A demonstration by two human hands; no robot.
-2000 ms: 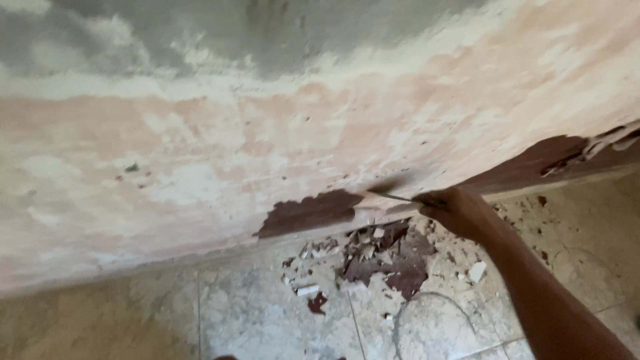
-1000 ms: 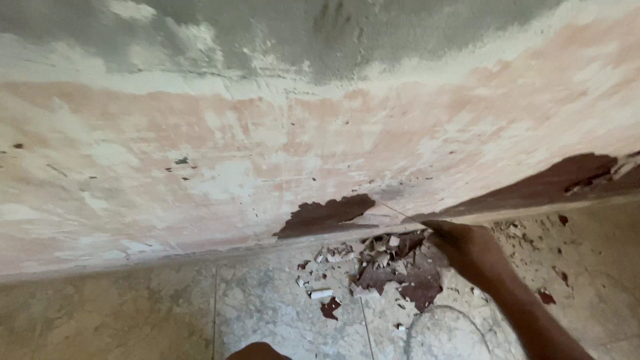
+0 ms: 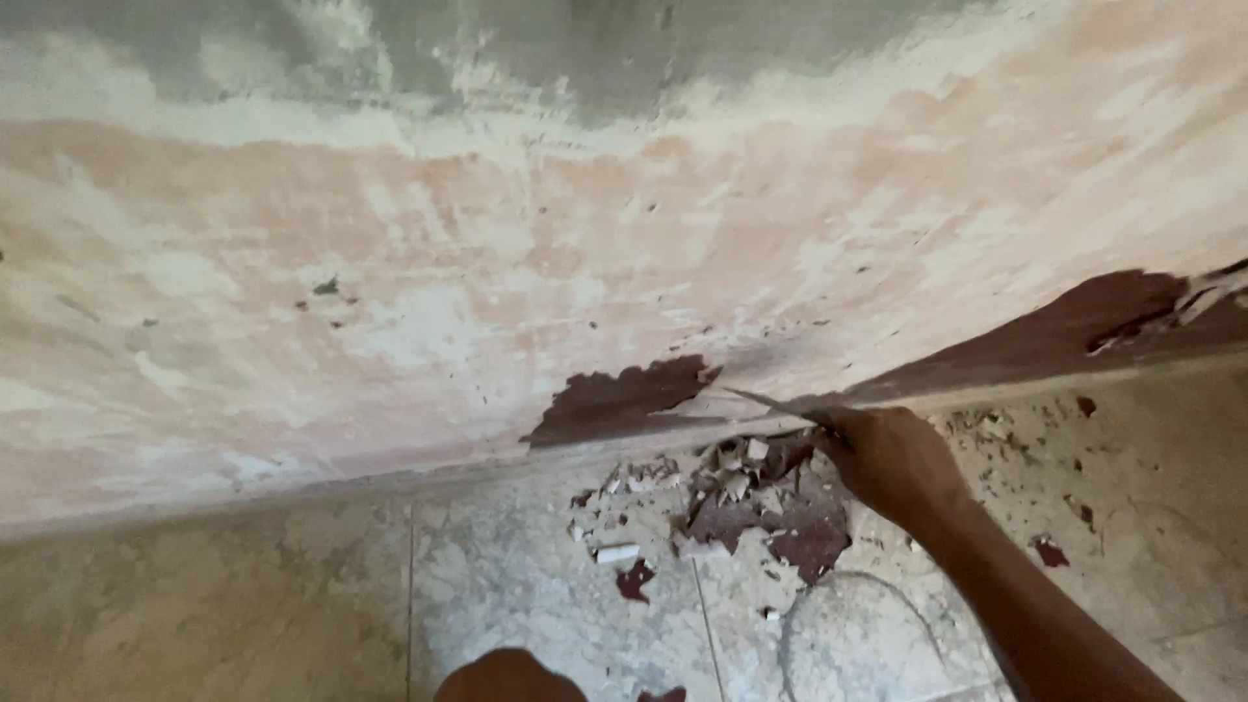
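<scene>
My right hand [image 3: 892, 458] is closed around the handle of a thin-bladed scraper [image 3: 770, 402], low against the wall at right of centre. Its blade points left, close to the right end of a dark maroon paint patch [image 3: 624, 400] with a ragged upper edge. Around that patch the wall [image 3: 546, 273] is scraped to pale pink and white. Just below my hand, peeled maroon paint flakes [image 3: 809, 526] lie heaped on the floor. My left hand is not in view; a rounded bit of skin at the bottom edge is probably a knee.
A second maroon strip [image 3: 1053, 327] with peeling edges runs along the wall's foot at right. Grey paint [image 3: 624, 49] covers the upper wall. White chips [image 3: 616, 554] and smaller crumbs are scattered over the tiled floor [image 3: 244, 604], which meets the wall's base.
The scraper's blade was blurred and broad-looking two seconds ago; now it shows as a thin edge. My right hand stays low by the wall. The rounded skin at the bottom edge shows more than at first.
</scene>
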